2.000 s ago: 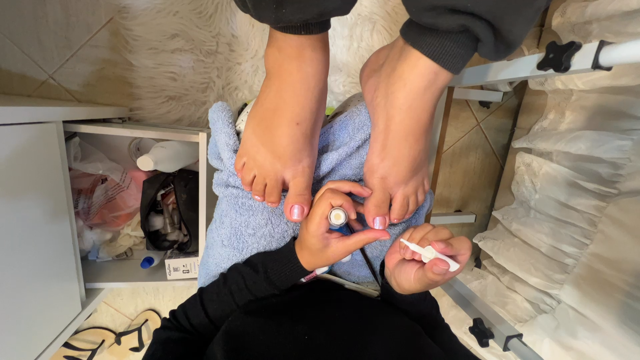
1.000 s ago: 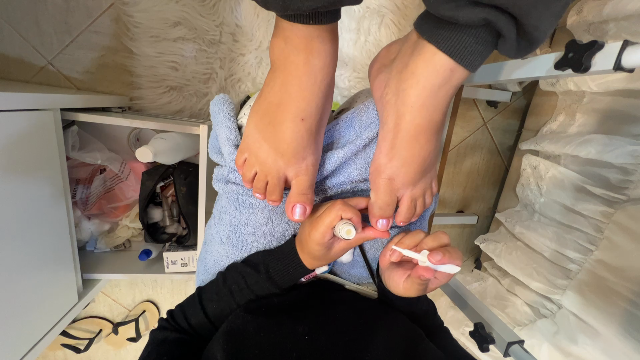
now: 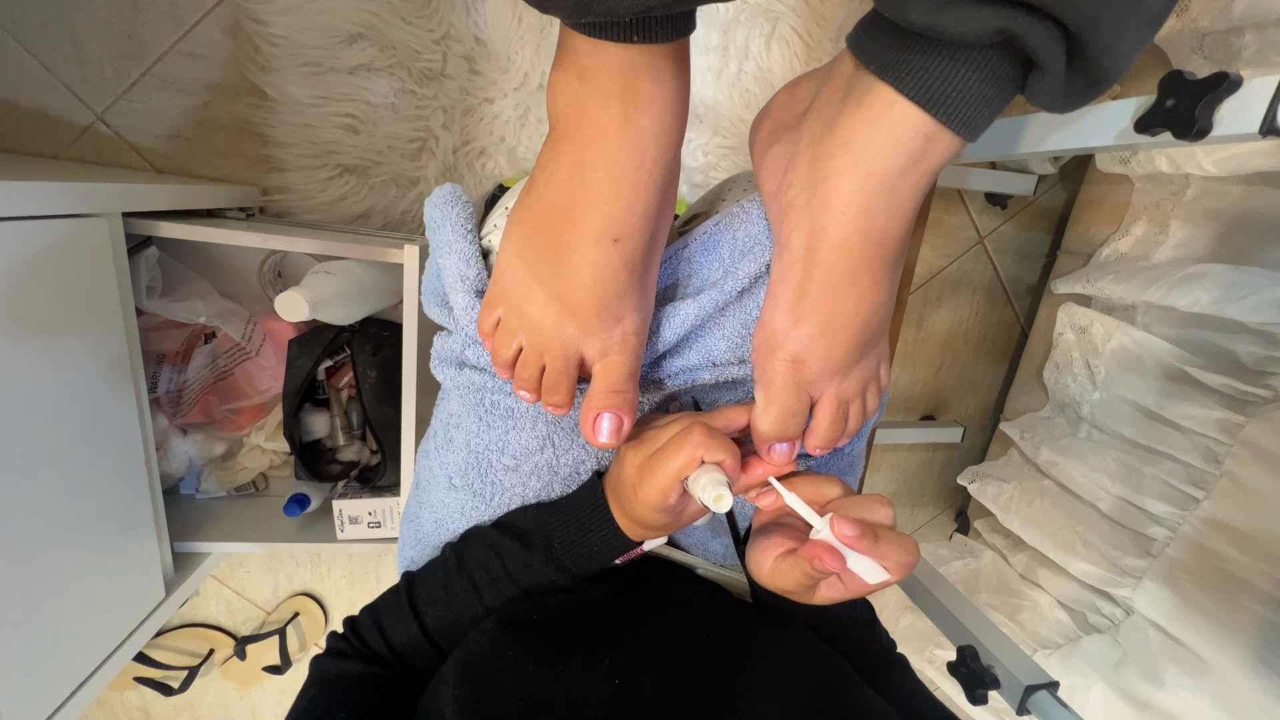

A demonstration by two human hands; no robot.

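Another person's two bare feet rest on a light blue towel [image 3: 510, 480], with shiny pale polish on the toenails. My left hand [image 3: 675, 475] grips a small white open bottle [image 3: 710, 488], its mouth facing up, and its fingers touch the big toe of the foot on the right [image 3: 825, 260]. Just right of it, my right hand [image 3: 830, 545] holds a white brush applicator [image 3: 845, 550] by its cap. The brush tip points up and left, close to that big toe and the bottle. The foot on the left [image 3: 590, 230] lies untouched.
An open drawer [image 3: 410, 370] at the left holds a white bottle [image 3: 340, 291], a black pouch [image 3: 385, 400] and plastic bags. Flip-flops [image 3: 280, 635] lie below it. A fluffy white rug [image 3: 350, 100] is at the top, a metal frame [image 3: 975, 630] and ruffled white fabric [image 3: 1140, 460] at the right.
My right hand has moved left, bringing the brush nearer to my left hand and the big toe. My left hand still holds the bottle by the toe.
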